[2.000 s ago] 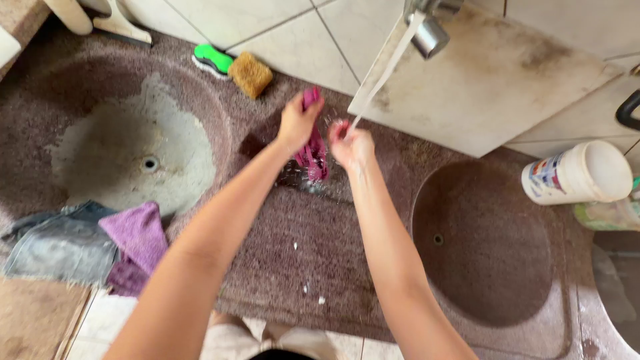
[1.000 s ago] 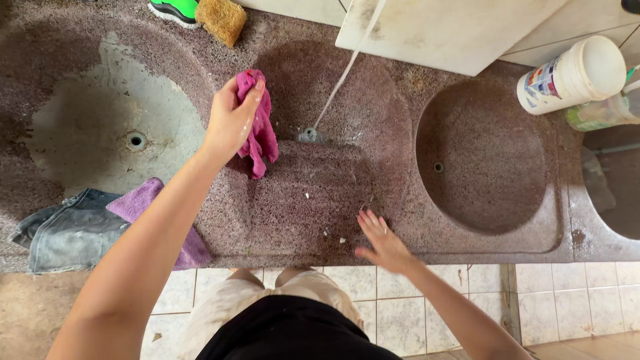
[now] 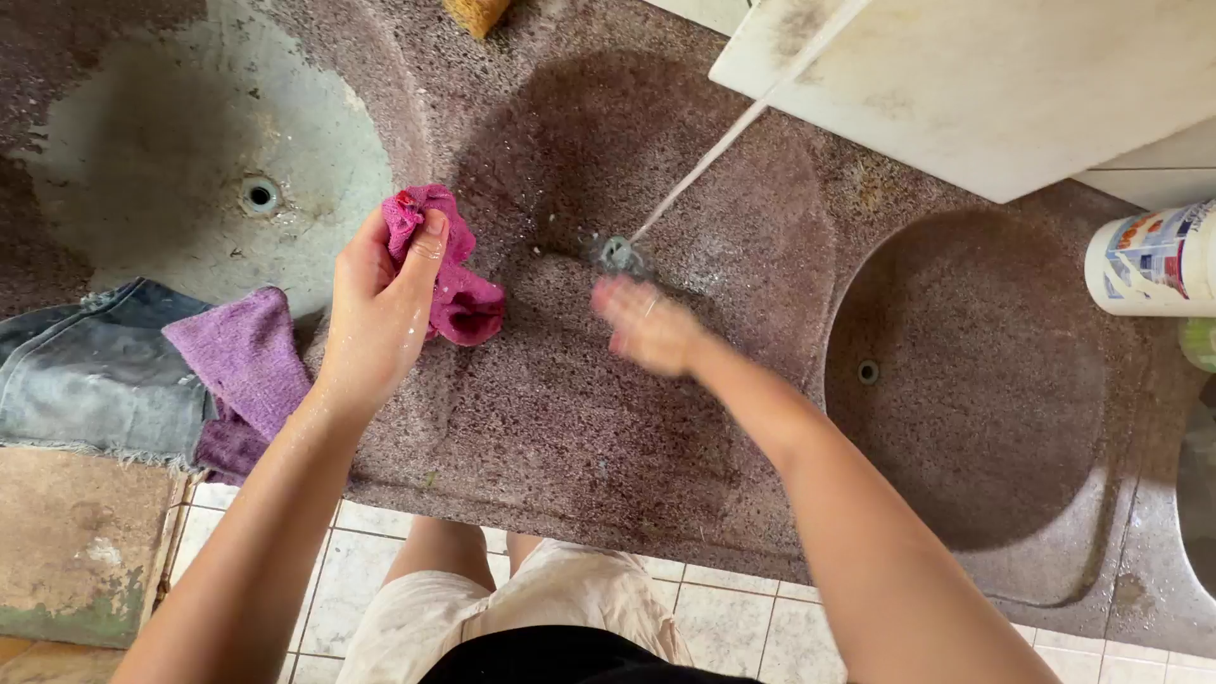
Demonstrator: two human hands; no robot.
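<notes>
My left hand (image 3: 385,299) holds a wet, bunched pink cloth (image 3: 464,294) above the left side of the middle basin of a speckled stone sink (image 3: 570,427). Blurred by motion, my right hand (image 3: 651,323) is just below the drain (image 3: 617,255), with nothing seen in it. A thin stream of water (image 3: 708,157) falls from the upper right to the drain. Left of my left forearm, a purple cloth (image 3: 242,356) and faded denim (image 3: 104,375) lie over the front edge of the left basin.
The left basin (image 3: 218,114) has a worn grey bottom. To the right is a round basin (image 3: 978,399), with a white plastic tub (image 3: 1154,258) beyond it. A pale stone slab (image 3: 950,85) leans at the back, and a yellow sponge (image 3: 477,13) sits at the top edge.
My right hand has moved from the sink's front edge up to the drain. Two seconds ago both hands were together under the water; the pink cloth is now in my left hand alone.
</notes>
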